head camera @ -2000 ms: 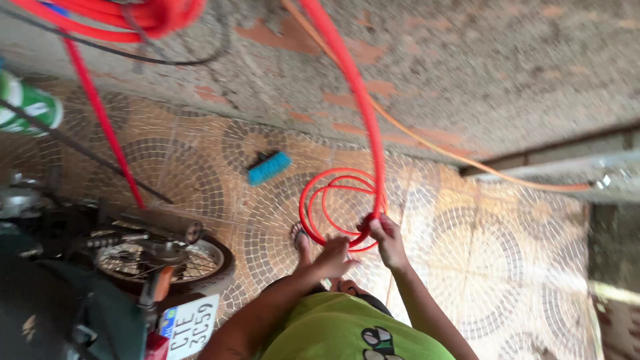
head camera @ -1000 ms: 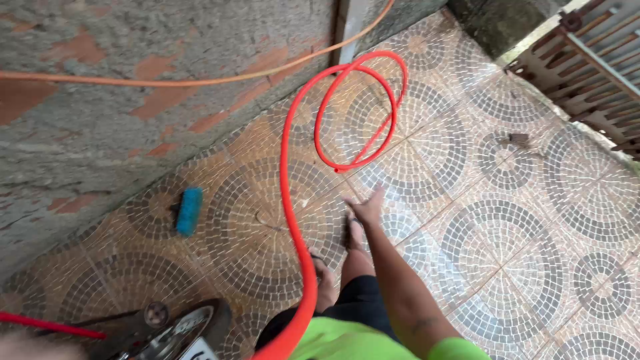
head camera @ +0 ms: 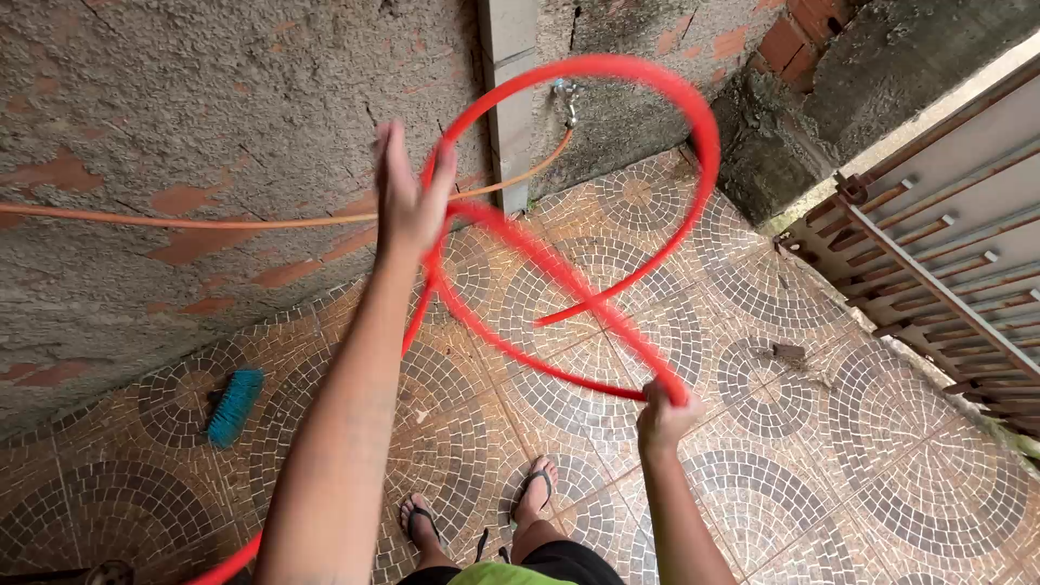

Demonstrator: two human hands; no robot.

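A red flexible hose (head camera: 705,154) hangs in wide loops in front of me, blurred by motion. My right hand (head camera: 668,414) is closed around it at the lower right of the loops. Raised at the left side of the loops, my left hand (head camera: 414,191) has thumb and fingers apart, and the hose passes beside or behind it; contact is unclear. One free end of the hose seems to show inside the loops. Another length runs down behind my left forearm to the bottom left.
An orange hose (head camera: 268,223) runs along the rough wall (head camera: 203,97) to a metal tap (head camera: 570,106). A blue brush head (head camera: 236,408) lies on the patterned tile floor. At the right stands a rusty metal gate (head camera: 934,276), with a small dark piece of debris (head camera: 788,351) nearby.
The red loops, near the floor two seconds ago, are now raised and spread before me. My right hand, open a second ago, is closed on the hose. The view has turned toward the gate.
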